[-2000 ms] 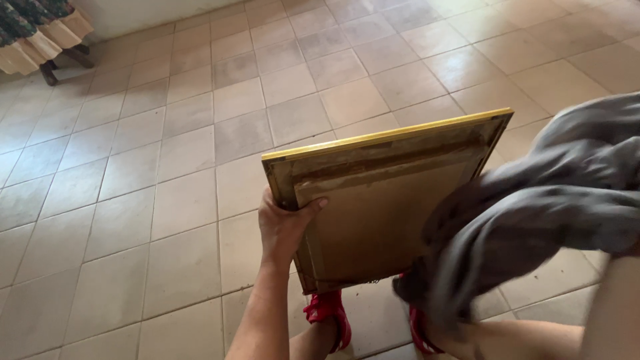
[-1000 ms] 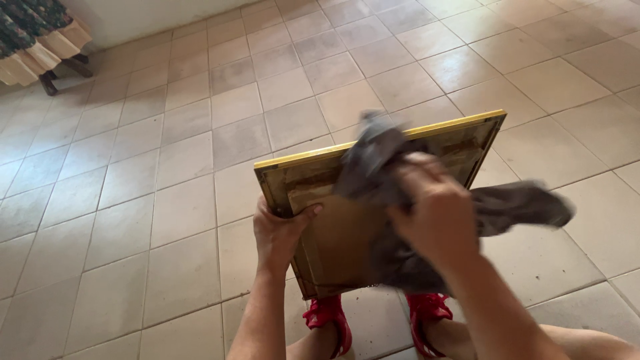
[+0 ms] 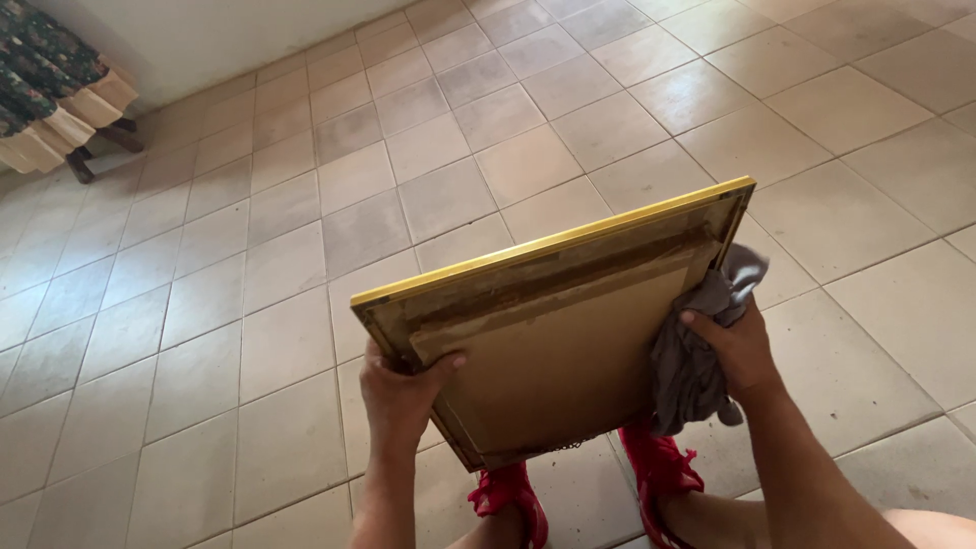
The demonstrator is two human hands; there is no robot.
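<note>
A picture frame with a gold-coloured edge is held tilted above the floor, its brown backing board facing me. My left hand grips the frame's left side, thumb on the backing and fingers behind. At the right side my right hand holds a bunched grey cloth against the frame's edge, with the thumb on the cloth. A small chain or wire hangs along the frame's lower edge. What is on the front of the frame is hidden.
Red shoes on my feet stand below the frame. Beige floor tiles spread all round. At the upper left, patterned fabric with a pale ruffle hangs over dark wooden legs, near a pale wall.
My right hand and the cloth have moved from across the backing to the frame's right edge. Two seconds ago the cloth was spread out at the right, blurred. My left hand keeps its hold.
</note>
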